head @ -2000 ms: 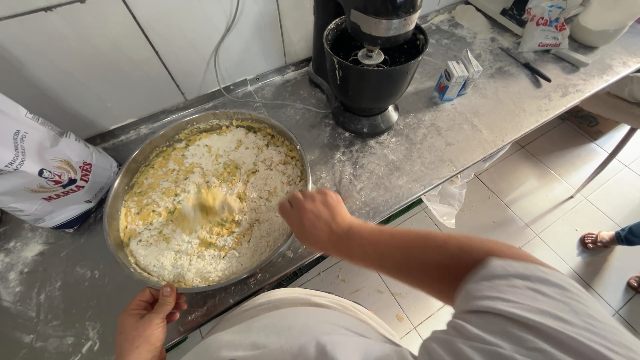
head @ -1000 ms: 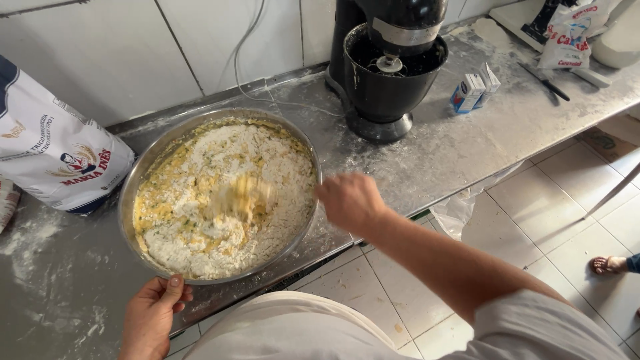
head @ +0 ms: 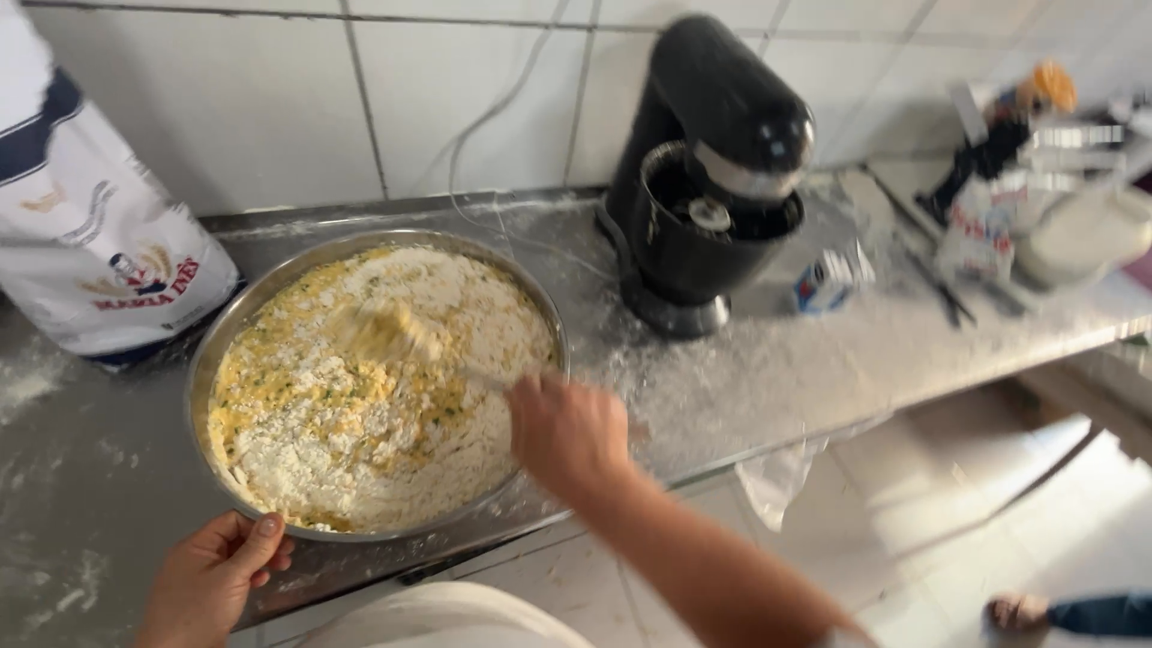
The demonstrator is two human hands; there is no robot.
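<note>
A wide round metal bowl [head: 200, 396] holds a yellow mixture with green flecks [head: 270, 378] and loose white flour on top. With its thumb over the rim, my left hand [head: 225, 562] grips the bowl at the lower left. My right hand [head: 569, 427] is closed around the handle of a utensil above the bowl's right rim. The utensil's head [head: 387, 335] is blurred and coated with the mixture, so its exact kind cannot be told. Flour and batter lie all around it.
A large flour sack [head: 117, 243] stands left of the bowl. Behind it to the right are a black stand mixer [head: 711, 180], a small carton [head: 830, 281], a knife [head: 936, 279] and a plastic bag [head: 983, 229]. The floury metal counter [head: 702, 405] ends near my body; a person's foot [head: 1017, 614] shows below.
The utensil's head has moved within the mixture, and more yellow shows among the flour at the upper left. My left hand stays on the rim. The view has shifted.
</note>
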